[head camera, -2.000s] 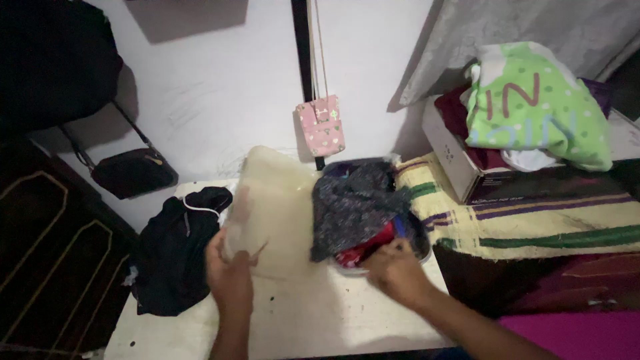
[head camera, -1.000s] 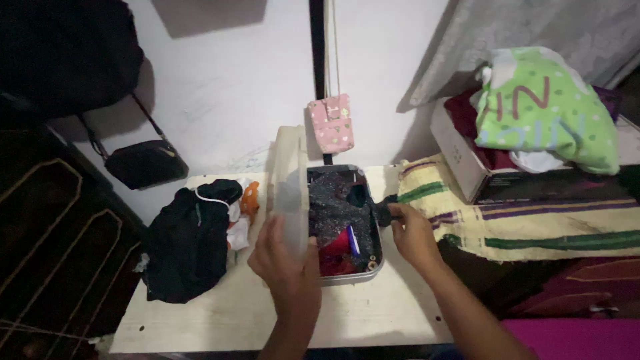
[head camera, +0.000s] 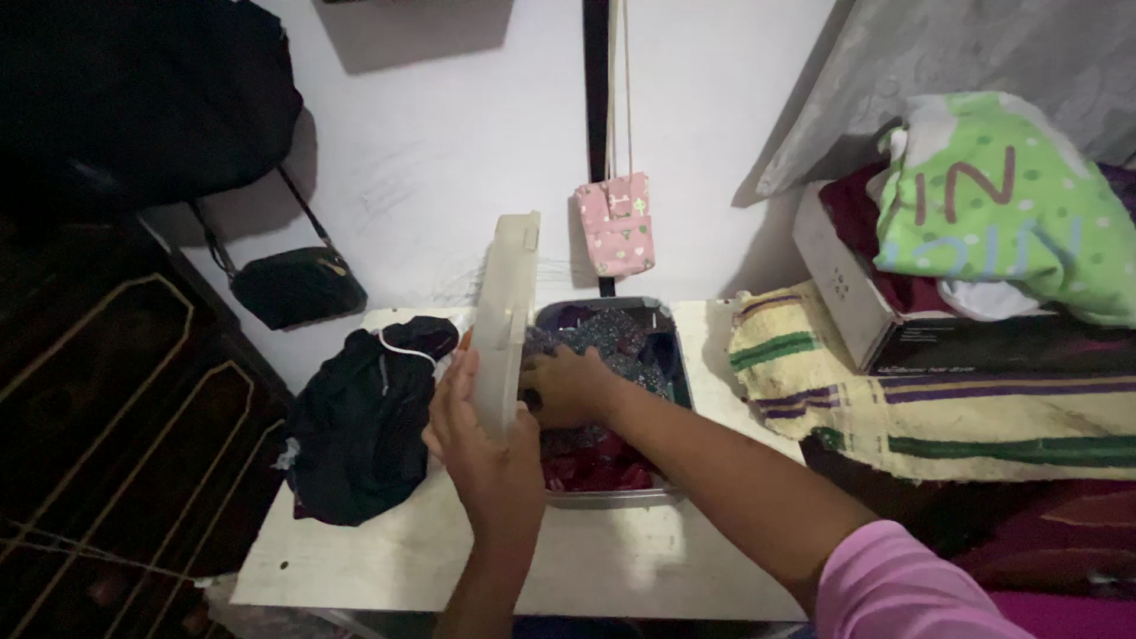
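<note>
My left hand (head camera: 486, 444) grips the lower edge of a translucent plastic lid (head camera: 502, 319), which stands tilted on edge along the left side of a plastic container (head camera: 612, 499). Inside the container lie a dark speckled cloth (head camera: 626, 342) and red fabric (head camera: 599, 466). My right hand (head camera: 568, 386) reaches into the left part of the container, on the dark cloth; the lid and my own hand hide its fingertips, so its hold cannot be made out. A bundle of dark cloth (head camera: 359, 435) with a white cord lies left of the lid on the white tabletop (head camera: 390, 568).
A pink patterned pouch (head camera: 617, 226) hangs on the wall behind the container. Small and large black bags (head camera: 297, 288) hang at left. At right, a cardboard box (head camera: 839, 275) holding a green printed cloth (head camera: 1003, 213) stands on a striped woven cloth (head camera: 816, 355).
My right hand has moved from the container's right side to its left part. The lid, broad side showing at first, now stands nearly edge-on in my left hand.
</note>
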